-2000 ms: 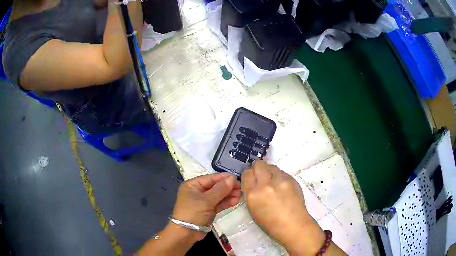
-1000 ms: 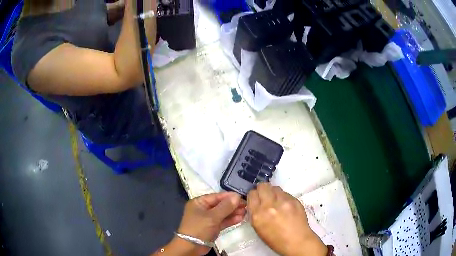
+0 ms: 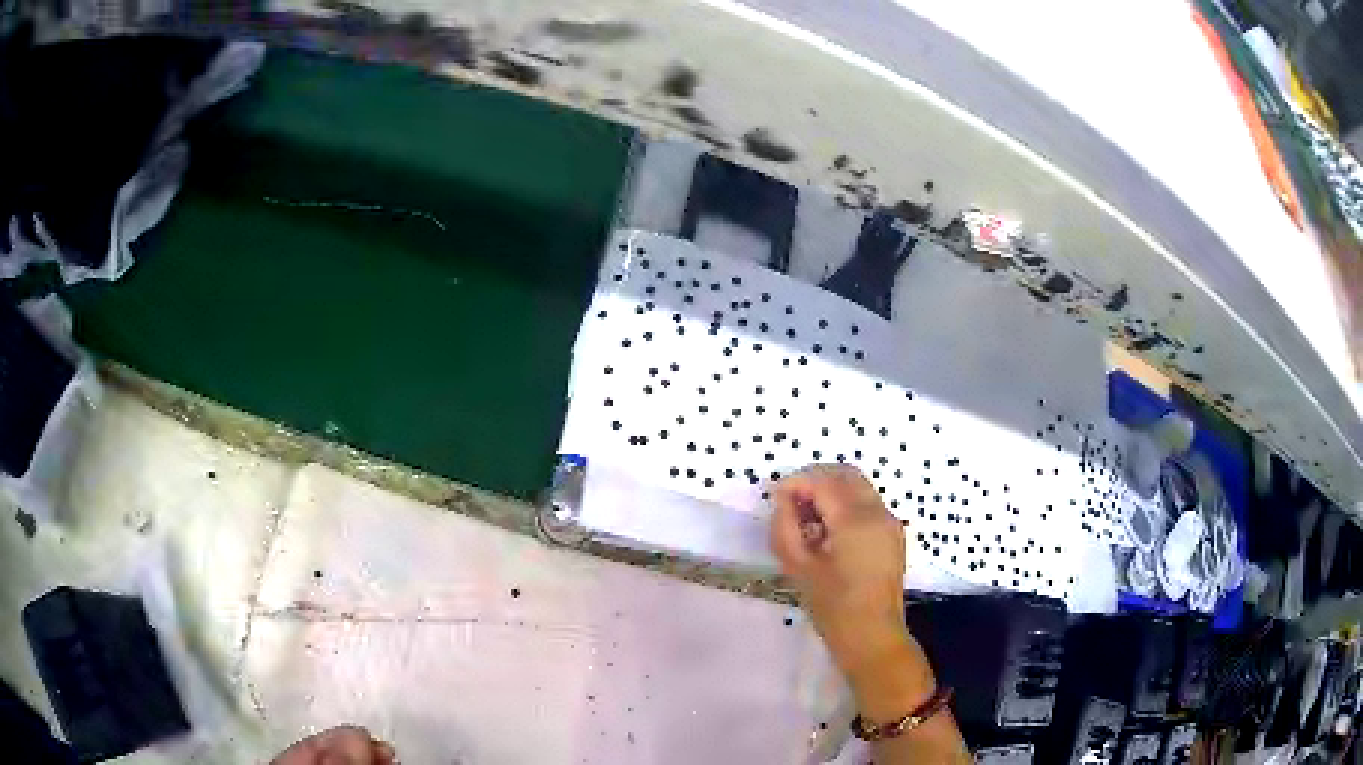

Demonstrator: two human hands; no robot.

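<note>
A white sheet [image 3: 703,396] with many tiny black round pieces lies beside the green belt. My right hand [image 3: 840,546] is over its lower edge with the fingers curled in; whether a piece is between the fingertips cannot be told. My left hand [image 3: 337,749] is cut off by the bottom edge, so only a small part shows and its hold is hidden. A black rectangular block [image 3: 102,670] lies on the whitish bench [image 3: 404,643] at the lower left, with thin white wrapping beside it.
The green belt [image 3: 374,254] runs behind the bench. Black units on white wrapping stand at the upper left. A flat black piece [image 3: 743,212] and a black strap bunch [image 3: 872,266] lie behind the sheet. At right are a blue bin [image 3: 1229,586] with whitish pieces and rows of black units [image 3: 1031,665].
The view has swung right to the dotted sheet. My hands were together at the slotted black block; now they are apart, the right at the sheet and the left at the bottom edge.
</note>
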